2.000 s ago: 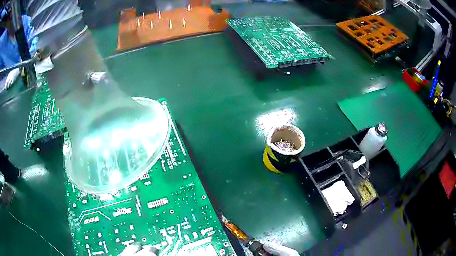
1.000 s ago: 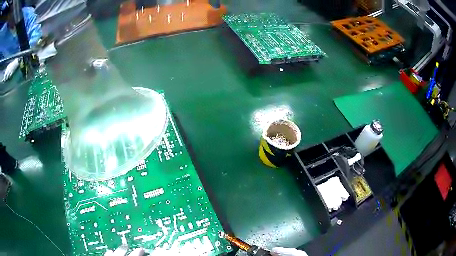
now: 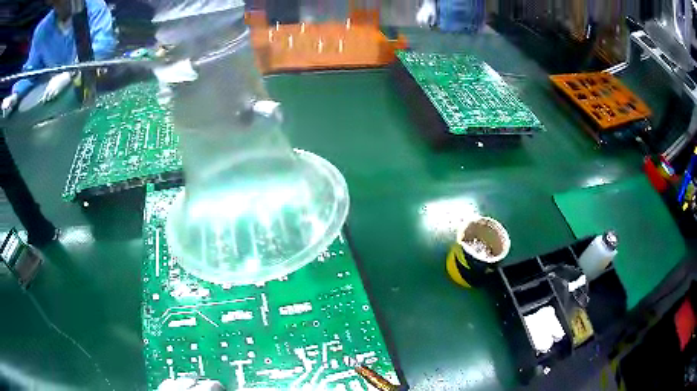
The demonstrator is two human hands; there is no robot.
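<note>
A large green printed circuit board (image 3: 283,324) with white marks lies in front of me, cut off by the bottom edge. The clear fume extraction hood (image 3: 256,221) hangs over its far part and blurs what is beneath. My left hand (image 3: 189,383), white-gloved, is at the board's near left part; only a small piece shows and its fingers cannot be made out. The soldering iron (image 3: 376,378) enters at the bottom, its tip over the board's near right corner; whether it touches is unclear. My right hand is out of the picture.
Right of the board are a tip cleaner pot (image 3: 483,238), a black tool tray (image 3: 527,289) and a white bottle (image 3: 598,256). Other boards (image 3: 126,141) (image 3: 470,92) and orange fixtures (image 3: 325,40) (image 3: 602,98) lie beyond. A blue-sleeved person (image 3: 95,30) is far left; a solder reel stand (image 3: 21,256) is left.
The view has turned, so the bench things sit further right and lower. The iron's tip has moved from the board's right edge inward over it. My right hand has left the picture.
</note>
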